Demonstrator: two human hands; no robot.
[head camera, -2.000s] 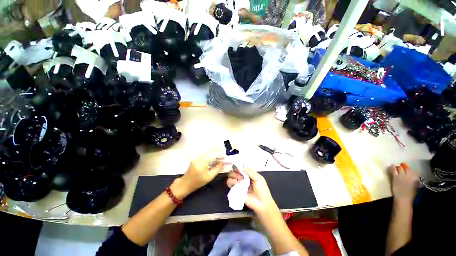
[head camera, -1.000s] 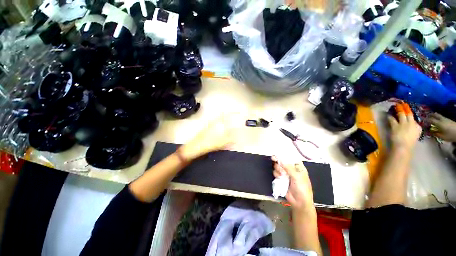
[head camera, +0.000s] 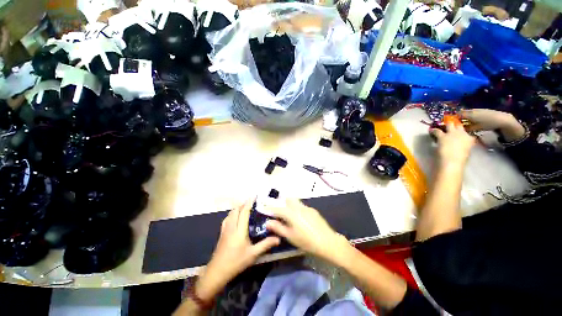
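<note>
A glossy black camera head (head camera: 259, 228) is over the black work mat (head camera: 185, 239), between my hands. My left hand (head camera: 236, 237) grips it from the left side. My right hand (head camera: 302, 227) is on its right side and top, with the white wiping cloth (head camera: 268, 205) under the fingers against it. A small black part (head camera: 273, 193) shows just above the cloth; I cannot tell if it is attached. The fingers and cloth hide much of the head's face.
Small black blocks (head camera: 275, 164) and nippers (head camera: 328, 176) lie behind the mat. Black housings (head camera: 98, 247) are piled left. A plastic bag (head camera: 289, 105) and blue bins (head camera: 425, 83) stand behind. A single black housing (head camera: 387, 162) sits right. Another person's hands (head camera: 453, 145) work at the right.
My left hand, empty a second ago, now holds a camera head. My right hand has moved left with the cloth onto it. The view has shifted.
</note>
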